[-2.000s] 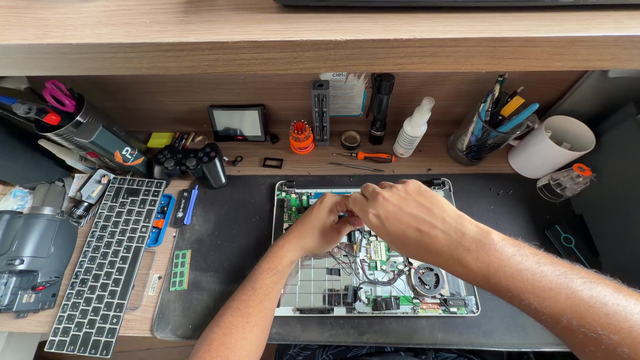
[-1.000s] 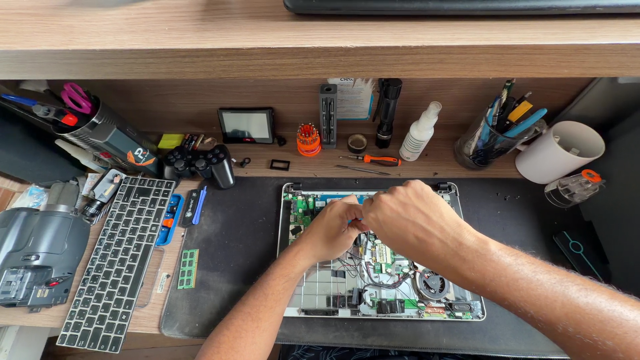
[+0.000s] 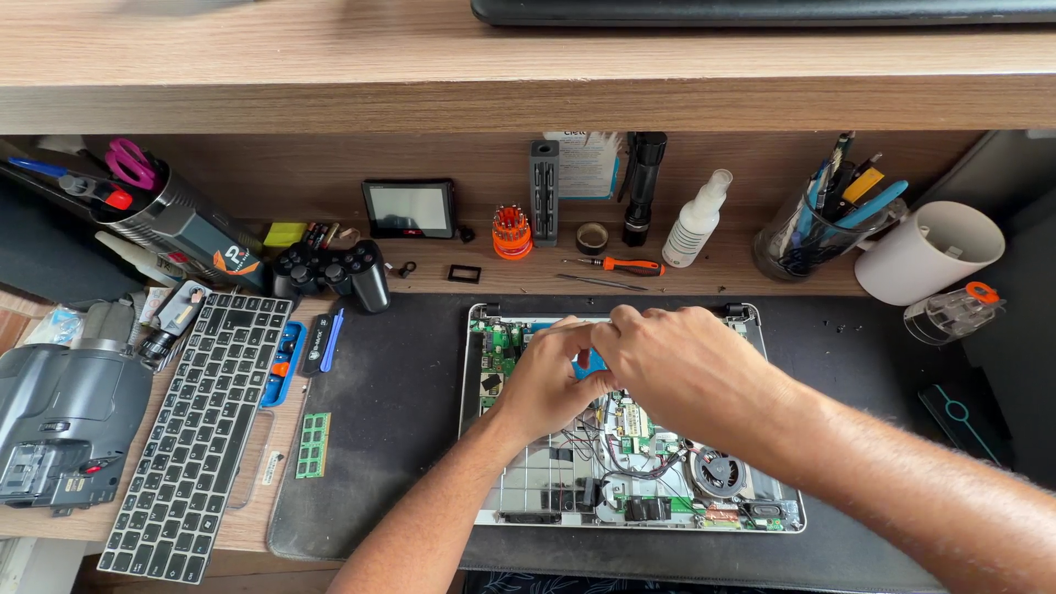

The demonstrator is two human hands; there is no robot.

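Observation:
An opened laptop base (image 3: 536,487) lies on a black desk mat, its green boards, wiring and round cooling fan (image 3: 718,473) exposed. Over its upper middle, my left hand (image 3: 553,371) and my right hand (image 3: 676,363) meet with fingers bent together. Whatever may be between the fingertips is hidden by the hands. A blue part (image 3: 587,364) shows just behind the fingers. Left of the base, a green memory module (image 3: 313,445) lies on the mat.
Left of the mat are a detached keyboard (image 3: 198,437), a camcorder (image 3: 70,412) and a game controller (image 3: 330,272). Behind stand an orange bit holder (image 3: 511,233), an orange-handled screwdriver (image 3: 631,266), a spray bottle (image 3: 697,219) and a white mug (image 3: 928,252). Small screws (image 3: 840,327) lie at right.

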